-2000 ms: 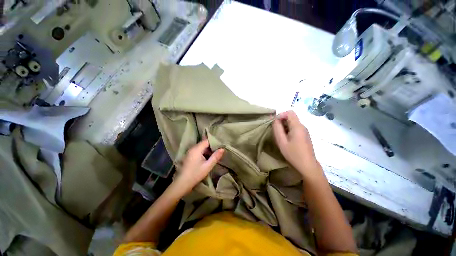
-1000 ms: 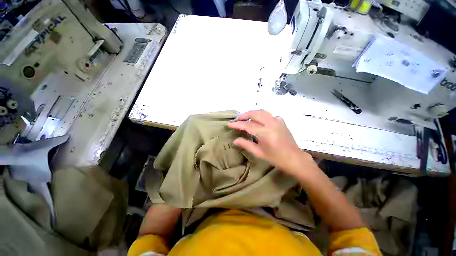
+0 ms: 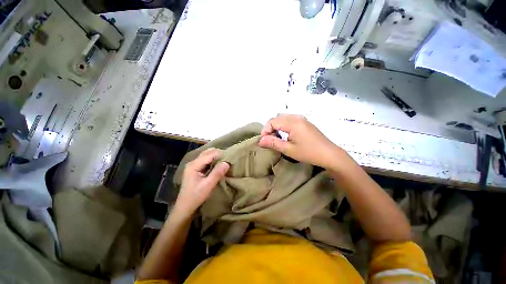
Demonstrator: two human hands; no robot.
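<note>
A khaki garment piece (image 3: 252, 186) lies bunched over my lap and against the front edge of the white machine table (image 3: 222, 72). My left hand (image 3: 202, 175) pinches its upper edge between thumb and fingers. My right hand (image 3: 291, 138) pinches the same edge further right, thumb below and fingers above. The edge runs between the two hands, with short stitched lines on the cloth just below it. The lower part of the garment is folded and partly hidden by my arms.
A white sewing machine (image 3: 405, 33) stands right, with a paper sheet (image 3: 463, 58) on it and dark snips (image 3: 398, 102) on its bed. An older beige machine (image 3: 61, 50) is at left, above khaki and pale cloth pieces (image 3: 91, 230). More khaki cloth (image 3: 438, 222) hangs below the table at right.
My left hand has come out from under the cloth and now grips its edge. My right hand has closed from spread fingers into a pinch on the edge. The view has shifted slightly.
</note>
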